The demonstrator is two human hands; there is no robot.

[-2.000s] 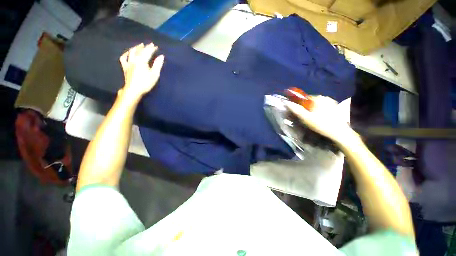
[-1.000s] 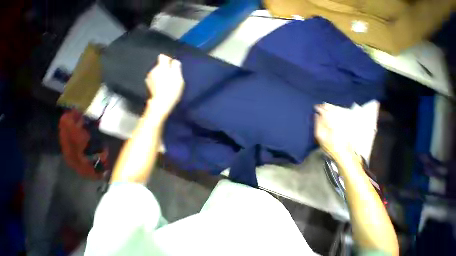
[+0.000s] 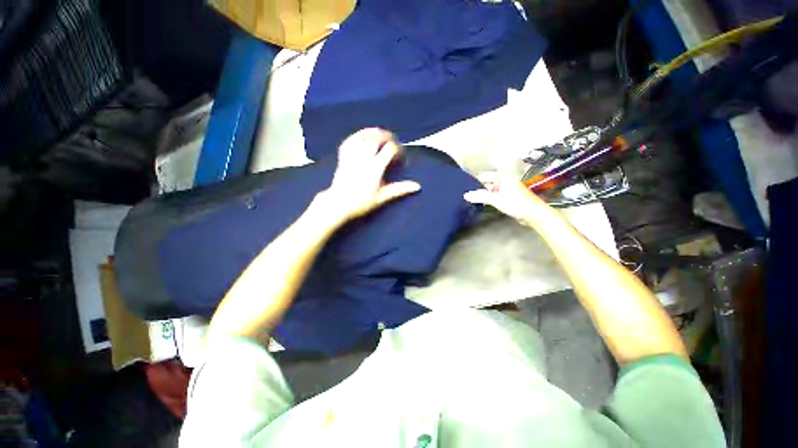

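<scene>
A navy garment lies over the long dark grey padded form, its lower part hanging in folds over the near side. My left hand rests on the garment near the form's far edge, thumb spread from the fingers. My right hand is at the garment's right end, fingertips pinching its edge. The steam iron, with a red-orange handle, stands at the table's right edge, just beyond my right hand; I do not hold it.
A second navy piece lies flat behind the form on the pale table. Behind are a blue bar and a yellow-brown carton. A small open carton is at the left end. A yellowish hose runs at upper right.
My right hand has let go of the iron, which now stands at the right. The garment has shifted left along the form, and my left hand is farther right on it. The view has turned.
</scene>
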